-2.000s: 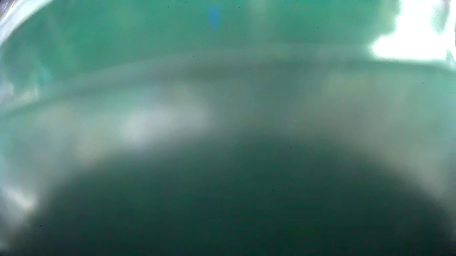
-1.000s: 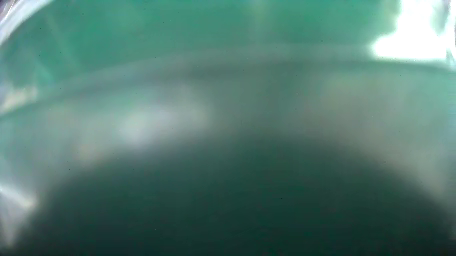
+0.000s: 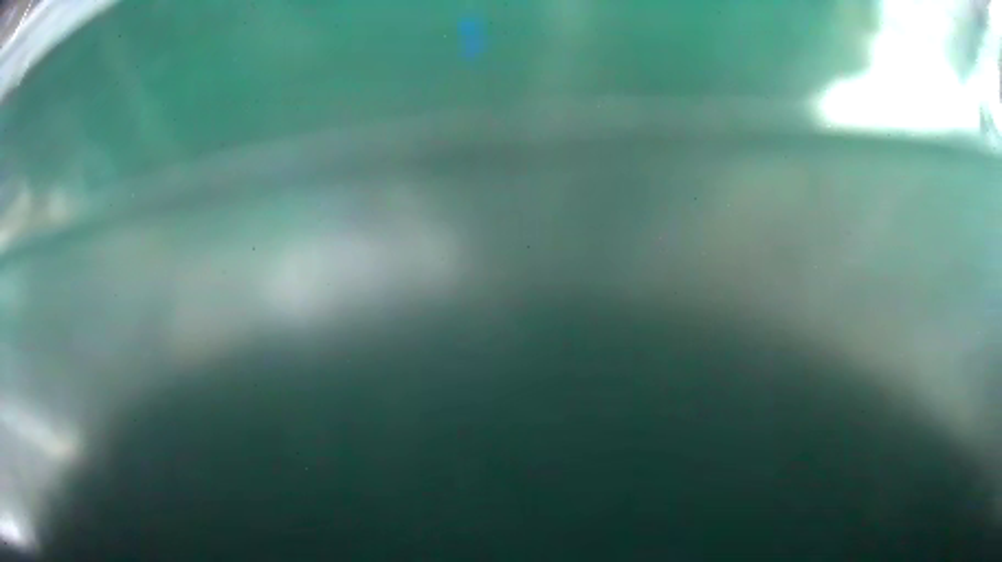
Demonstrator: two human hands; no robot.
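A blurred green surface fills nearly the whole view, very near the camera, and I cannot tell what it is. Its lower part is dark and its upper part is brighter green. A pale curved band crosses it from the left edge to the right edge. Neither my left hand nor my right hand is in view. No object being worked on can be made out.
A bright white patch is at the upper right. A small blue spot shows near the top. Blurred pale shapes lie along the left rim. Nothing else can be told apart.
The blue spot near the top is there now, was absent one second ago and was there two seconds ago. Pale glints at the left rim have changed slightly.
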